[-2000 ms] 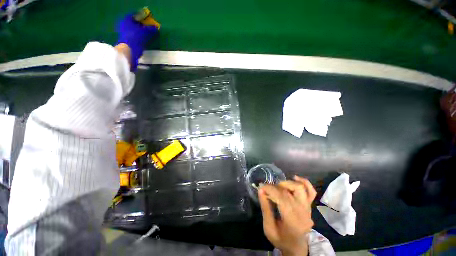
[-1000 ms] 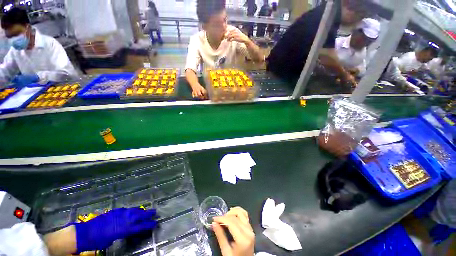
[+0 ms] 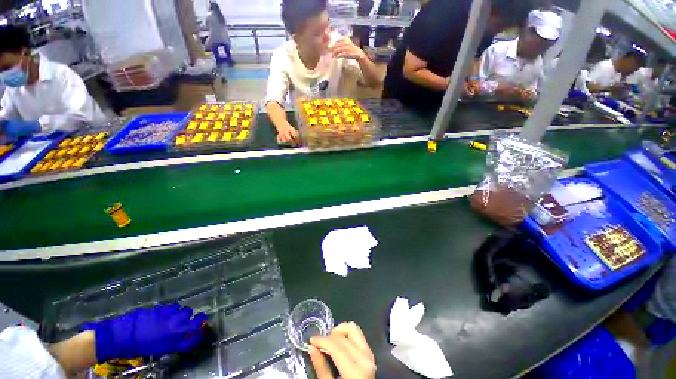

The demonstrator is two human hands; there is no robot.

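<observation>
My left hand (image 3: 152,331), in a blue-purple glove, is low over the left part of the clear blister tray (image 3: 241,300). Its fingers curl down over a dark spot; what is under them is hidden. Yellow units (image 3: 118,366) lie partly hidden below the glove. My bare right hand (image 3: 346,354) is at the bottom edge, cut off by it. Its thumb and forefinger pinch together at the near right rim of the clear plastic cup (image 3: 310,324). The swab between them is mostly hidden.
Two white wipes (image 3: 348,249) (image 3: 416,340) lie right of the tray and cup. The green conveyor (image 3: 296,181) carries loose yellow units (image 3: 118,215). A dark heap (image 3: 511,274), silvery bag (image 3: 519,174) and blue bins (image 3: 593,237) stand right. People sit across the belt.
My left hand has come back from above the belt to the tray and shifted slightly left. My right hand stays at the cup. The view has lifted; a yellow unit on the belt appears farther left.
</observation>
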